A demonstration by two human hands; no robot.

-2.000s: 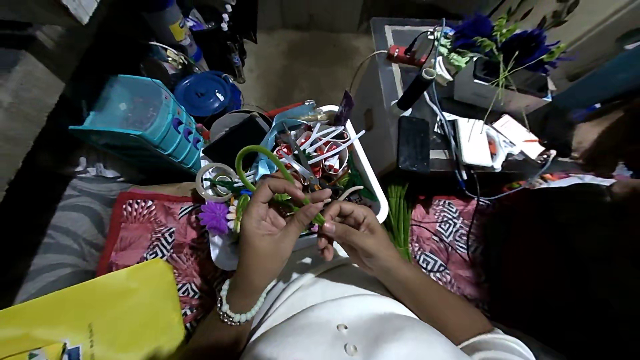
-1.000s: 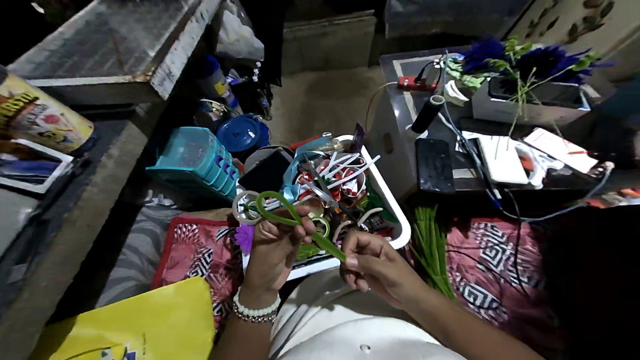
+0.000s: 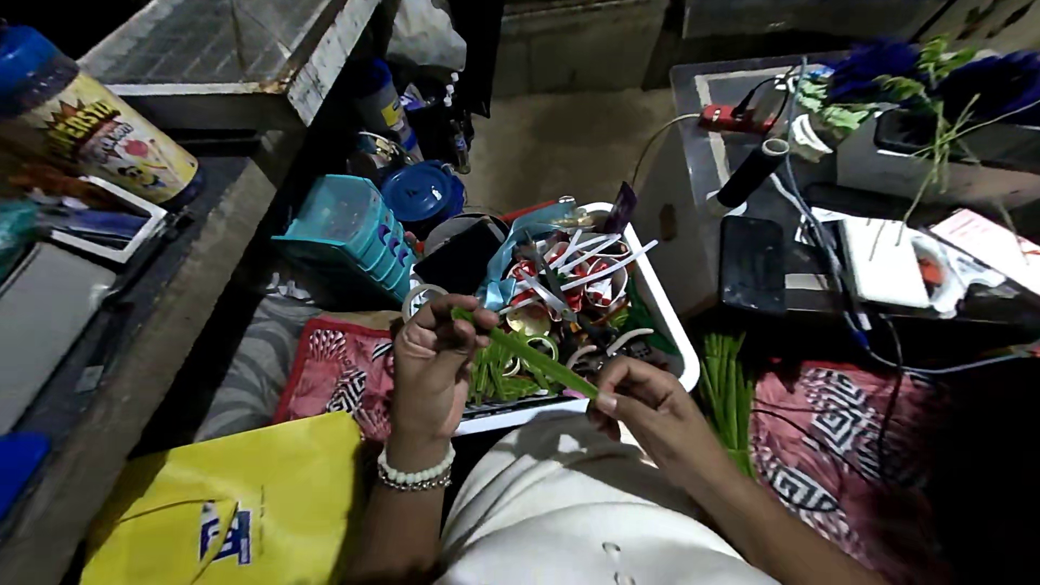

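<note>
A flat green strip [image 3: 540, 361], leaf-like, is stretched between my two hands. My left hand [image 3: 439, 366], with beaded bracelets at the wrist, pinches its upper left end between thumb and fingers. The lower right end sits between the thumb and fingers of my right hand [image 3: 650, 402]. Beyond the hands stands a white basket [image 3: 686, 357] full of craft supplies: white strips [image 3: 609, 264], a light blue ribbon [image 3: 501, 264], scissors [image 3: 552, 292], rolls of tape and short green pieces [image 3: 500, 378]. A bundle of long green strips [image 3: 725, 398] lies right of the basket.
A teal drawer box [image 3: 345, 231] and blue-lidded tub [image 3: 418, 191] stand behind left. At right, a table [image 3: 691, 106] holds a phone [image 3: 751, 264], cables and dark blue flowers [image 3: 873, 73]. A yellow bag [image 3: 284, 471] lies front left, beside a shelf [image 3: 219, 219] with a jar [image 3: 106, 130].
The green strip was bent in a loop above my left hand; now it runs straight between both hands. The view has shifted left, bringing the shelf and jar in.
</note>
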